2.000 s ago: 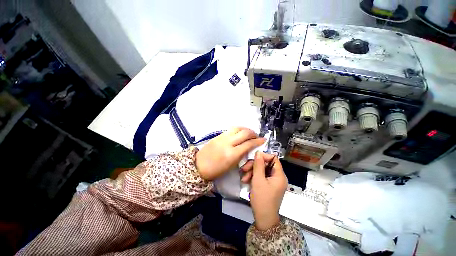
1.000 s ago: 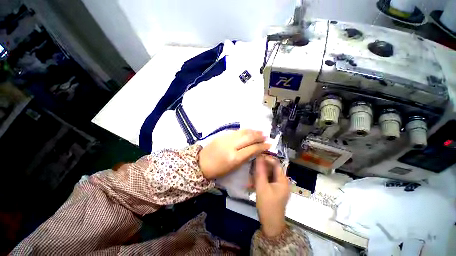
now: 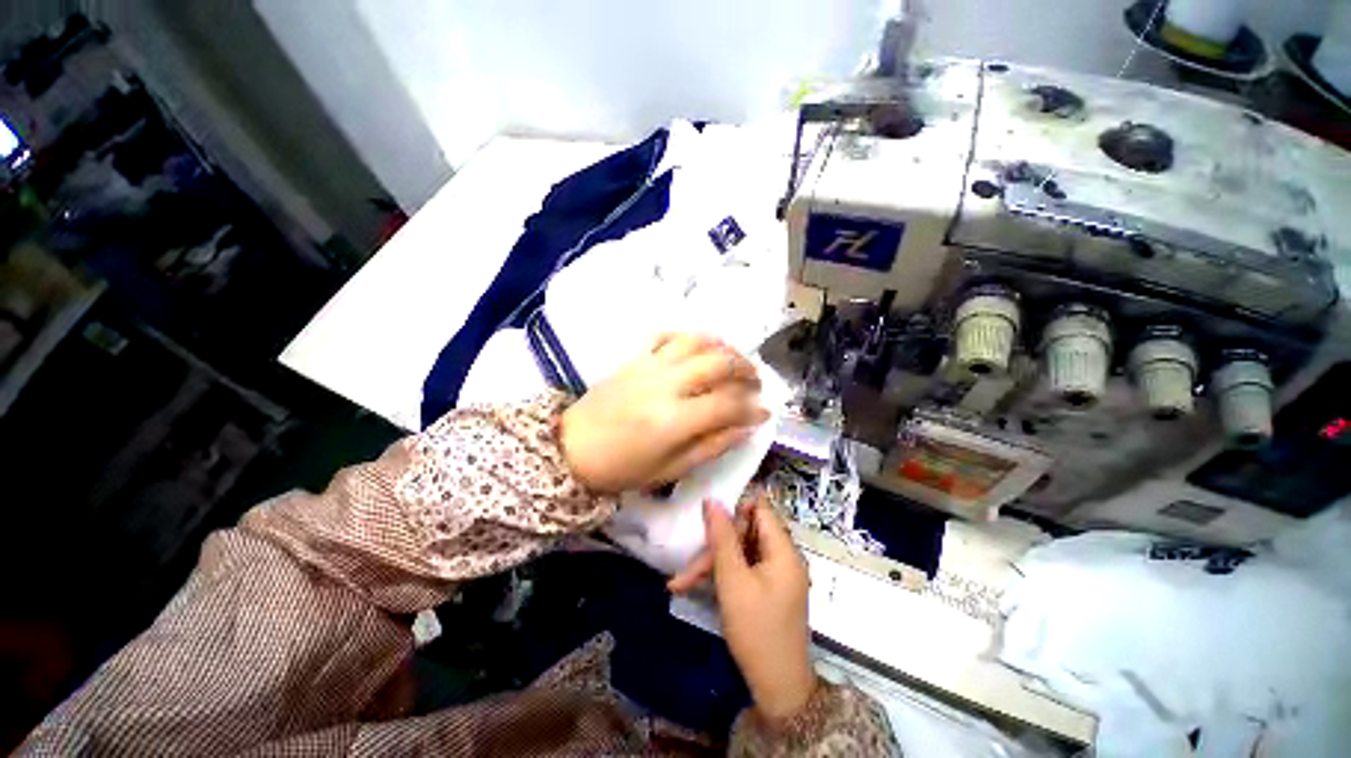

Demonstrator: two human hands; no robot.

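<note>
The white garment panel (image 3: 622, 304) with navy cloth (image 3: 571, 215) and striped bands lies on the table left of the overlock machine (image 3: 1067, 222). My left hand (image 3: 667, 415) presses on the white cloth, fingers bent over its edge. My right hand (image 3: 759, 585) pinches the lower edge of a white piece (image 3: 711, 511) between thumb and fingers. Both hands are just left of and below the presser foot area (image 3: 830, 370). A small dark emblem (image 3: 725, 234) shows on the white cloth. Whether my right hand also holds a small tool cannot be seen.
Loose white pieces (image 3: 1171, 637) lie on the right of the machine bed. Four tension dials (image 3: 1077, 353) face me. White thread scraps (image 3: 815, 496) show at the machine's front edge. Navy cloth (image 3: 652, 637) hangs at my lap. A dark cluttered floor is at left.
Both hands have moved left and away from the needle area, drawing the white piece with them. The machine bed edge with thread scraps is now exposed. The view has shifted slightly since the earliest frame.
</note>
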